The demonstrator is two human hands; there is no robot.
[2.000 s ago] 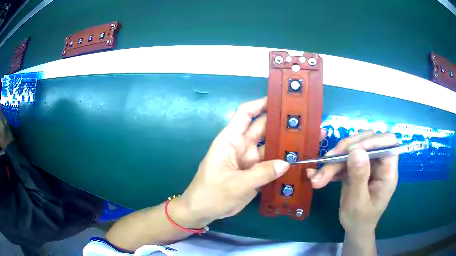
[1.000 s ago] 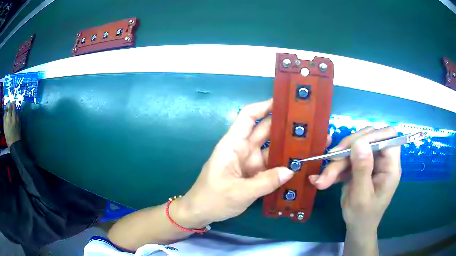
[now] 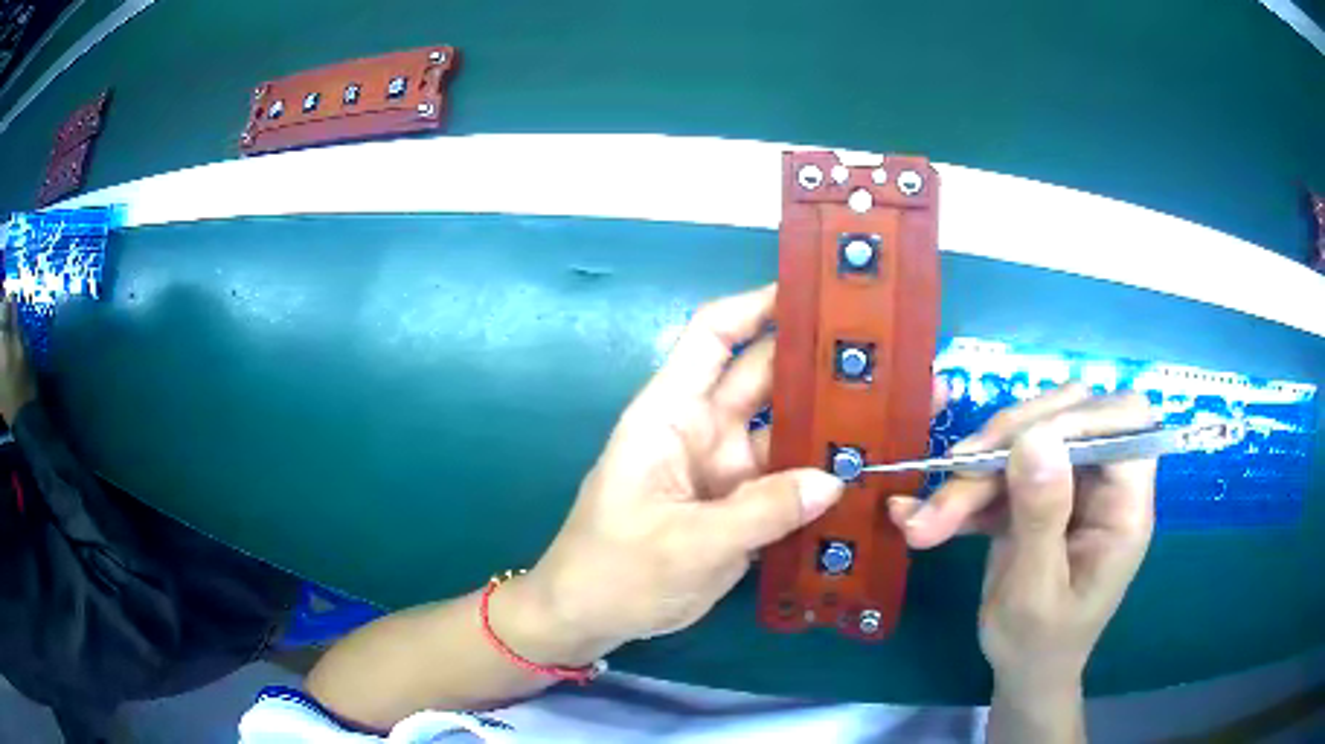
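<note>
My left hand [image 3: 676, 487] holds a reddish-brown fixture [image 3: 889, 393] upright, with its thumb on the front beside the third round part and its fingers behind. Several silver-grey round parts in dark square seats stand in a row down the fixture. My right hand [image 3: 1054, 509] holds silver tweezers [image 3: 1003, 459] like a pen. Their tip is at the third round part from the top [image 3: 846, 464], close to my left thumb tip. Whether the tip holds a ring is too small to tell. A shiny blue sheet [image 3: 1235, 472] lies behind and beside my right hand.
Fixtures lie on the green belt beyond the white strip [image 3: 436, 178]: one at upper left [image 3: 349, 99], one at far left [image 3: 73, 148], one cut off at the right edge [image 3: 1318, 230]. At left are another blue sheet [image 3: 58, 262] and a person's dark sleeve [image 3: 102, 538].
The fixture and tweezers shifted slightly right, then back left; the tip stays by the third part. The belt fixtures moved right. The neighbour's hand at left moved and is now mostly cut off.
</note>
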